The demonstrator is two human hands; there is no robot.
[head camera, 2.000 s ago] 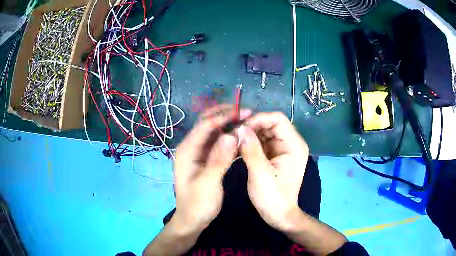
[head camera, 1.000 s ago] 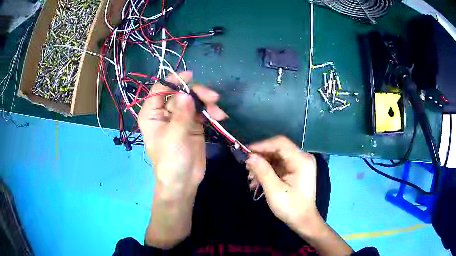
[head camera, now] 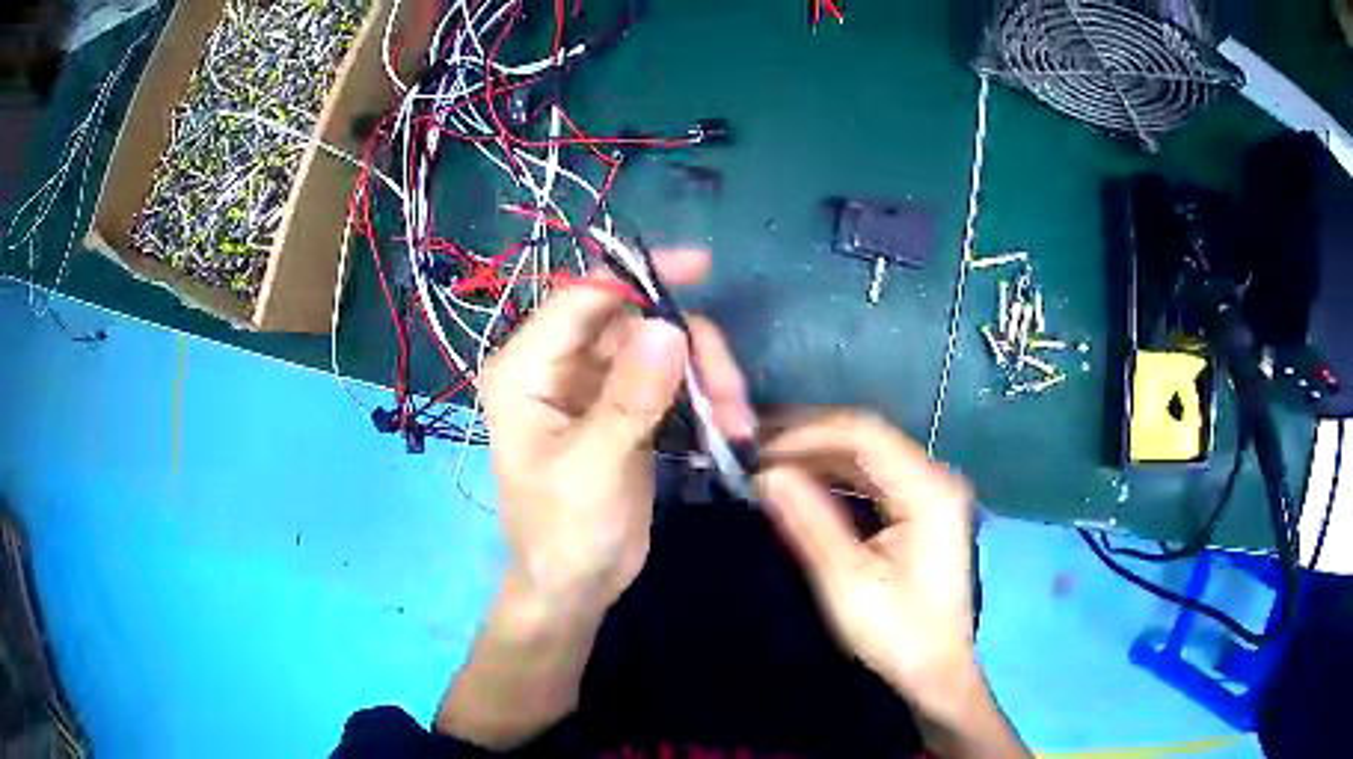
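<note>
My left hand [head camera: 586,400] holds a cable lead [head camera: 700,389] of white, black and red wire between thumb and fingers. My right hand [head camera: 868,541] is blurred and pinches the lead's lower end, where a small dark part shows. The lead runs diagonally between both hands above the bench's front edge. A tangled wire harness [head camera: 420,223] in red, white and black lies left of my left hand. The holding jig [head camera: 886,230] lies beyond my hands, with a silver barrel connector [head camera: 879,279] sticking out toward me.
A connector box [head camera: 287,234] stands at the left. Loose connectors [head camera: 1021,334] lie right of the jig. An iron stand with a yellow sponge [head camera: 1169,408] and black cords are at the right. A round wire grille [head camera: 1105,60] is at the back. A blue frame [head camera: 1209,638] is on the floor.
The view has shifted, so bench items appear further right. My hands have moved from close together to apart along the lead, and a dark part now shows at my right fingertips.
</note>
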